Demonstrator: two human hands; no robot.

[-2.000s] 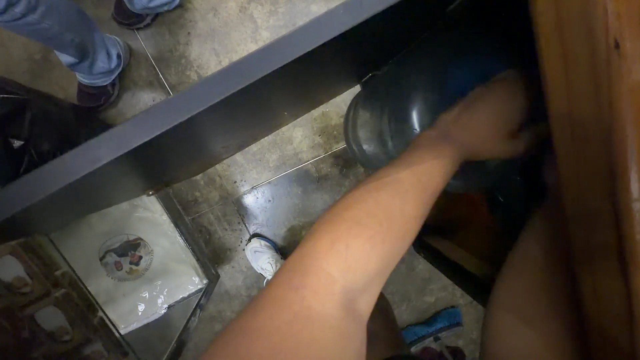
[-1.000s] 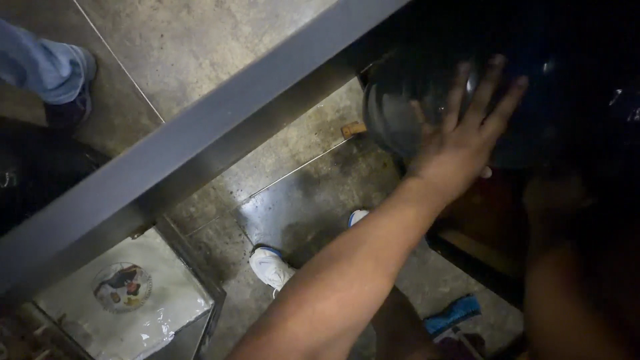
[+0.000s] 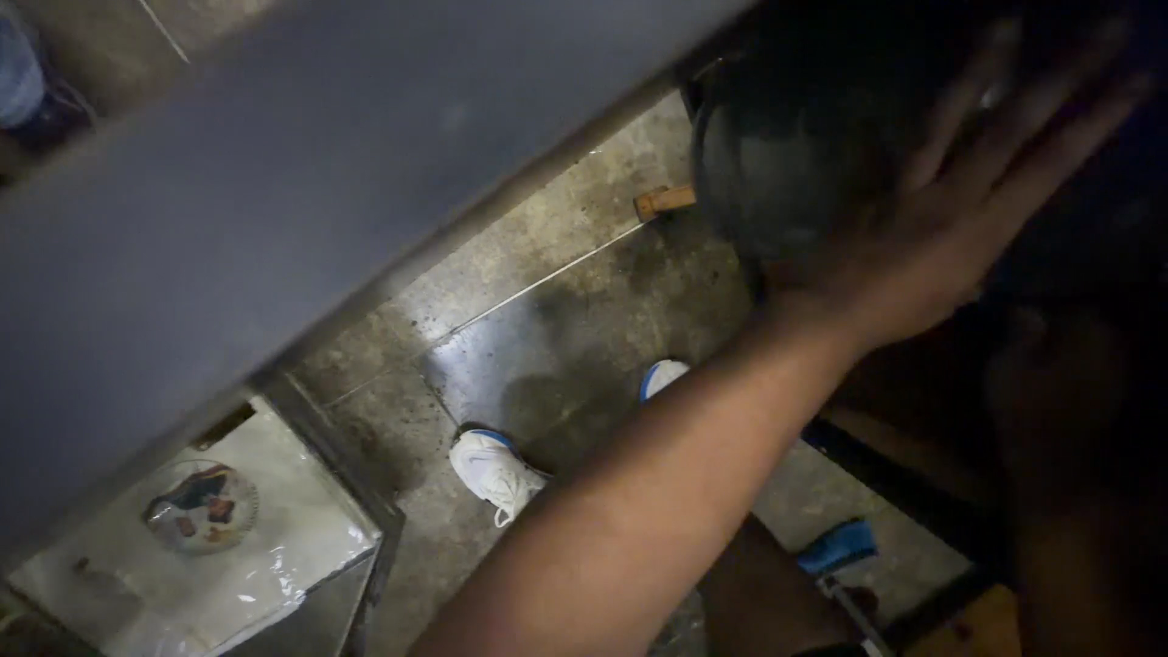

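Note:
A large, rounded, dark translucent container [image 3: 776, 173], perhaps a plastic water jug, lies in shadow at the upper right. My left hand [image 3: 976, 201] reaches across it from below, blurred, palm down with fingers spread. It is over or against the container's side; whether it touches cannot be told. Low at the right edge, in deep shadow, my right hand [image 3: 1058, 365] is barely visible below the container, and its fingers and anything in them are hidden.
A wide dark grey beam or board edge [image 3: 365, 155] crosses the upper left. White sneakers [image 3: 493, 470] stand on the tiled floor [image 3: 547, 338]. A wooden piece [image 3: 664, 201] lies by the container. A plastic-covered white package [image 3: 301, 529], a blue object [image 3: 838, 546] and a dark frame bar [image 3: 894, 484] are lower down.
My left hand was bent over the container two seconds ago; its fingers are now spread, farther right along it. The wooden piece beside the container has come into sight. The view has shifted closer to the beam.

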